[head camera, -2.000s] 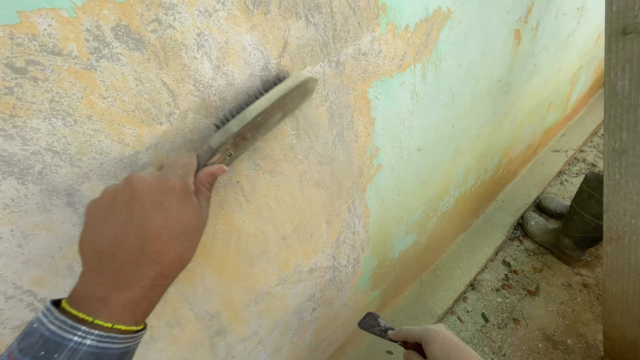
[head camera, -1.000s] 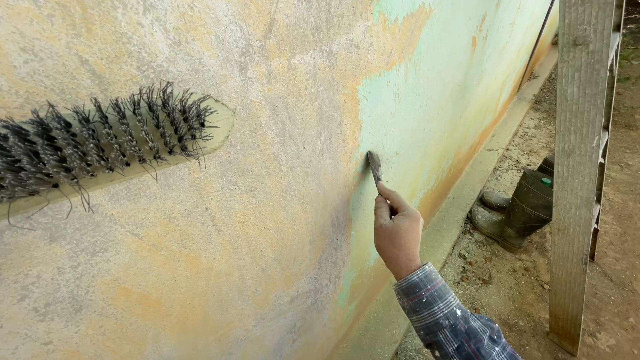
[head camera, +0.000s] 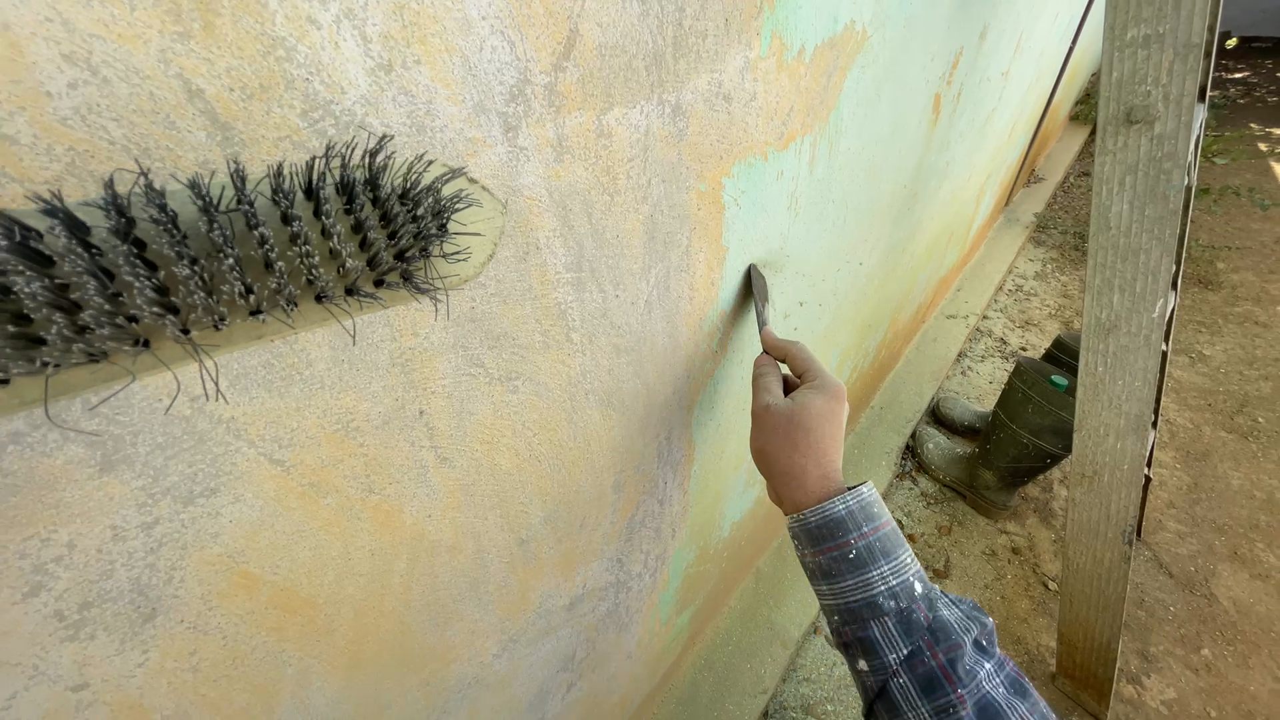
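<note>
My right hand (head camera: 800, 420), in a plaid sleeve, grips a scraper (head camera: 760, 296) with a dark blade. The blade's tip meets the pale green paint of the wall (head camera: 850, 200), close to the ragged edge where yellow and grey patches begin. At the left, near the camera, a wire brush (head camera: 250, 245) juts in with its dark, bent bristles showing. The brush's handle end is outside the view, and so is my left hand.
A pair of rubber boots (head camera: 1000, 435) stands on the dirt ground right of the wall's concrete footing (head camera: 900, 410). An upright wooden post or ladder leg (head camera: 1130, 300) rises in front of them.
My left hand, seen earlier holding the wire brush against the wall, has left the view; the brush now shows its bristles near the camera. My right hand has moved up, bringing the scraper to the green paint.
</note>
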